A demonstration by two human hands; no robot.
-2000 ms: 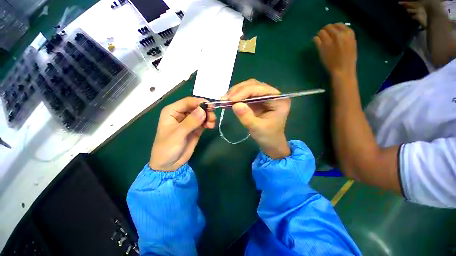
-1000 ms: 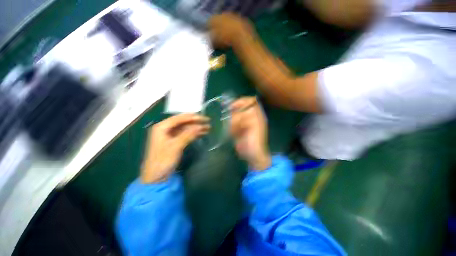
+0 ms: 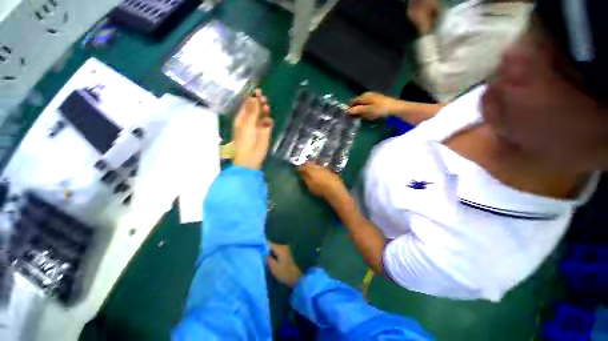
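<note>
My left hand (image 3: pixel 252 132) is stretched forward over the green table, its fingers at the near right edge of a shiny clear blister tray (image 3: pixel 217 66). Blur hides whether the fingers grip the tray. My right hand (image 3: pixel 285 264) is low in the middle, partly closed and blurred. A small dark tip shows at its fingers; I cannot tell what it is. Another person's two hands hold a blister tray with dark rows (image 3: pixel 319 133) to the right of my left hand.
White paper sheets (image 3: pixel 193 156) lie left of my left arm. On the white board (image 3: pixel 127 250) are a dark flat rectangle (image 3: pixel 91 120), small black parts and a filled blister tray (image 3: pixel 50 243). A person in a white shirt (image 3: pixel 453 200) is close on the right.
My hands have moved apart; the left reaches forward, the right is lower. The long tweezers seen earlier no longer show clearly. The view has turned, and the neighbour now holds a tray.
</note>
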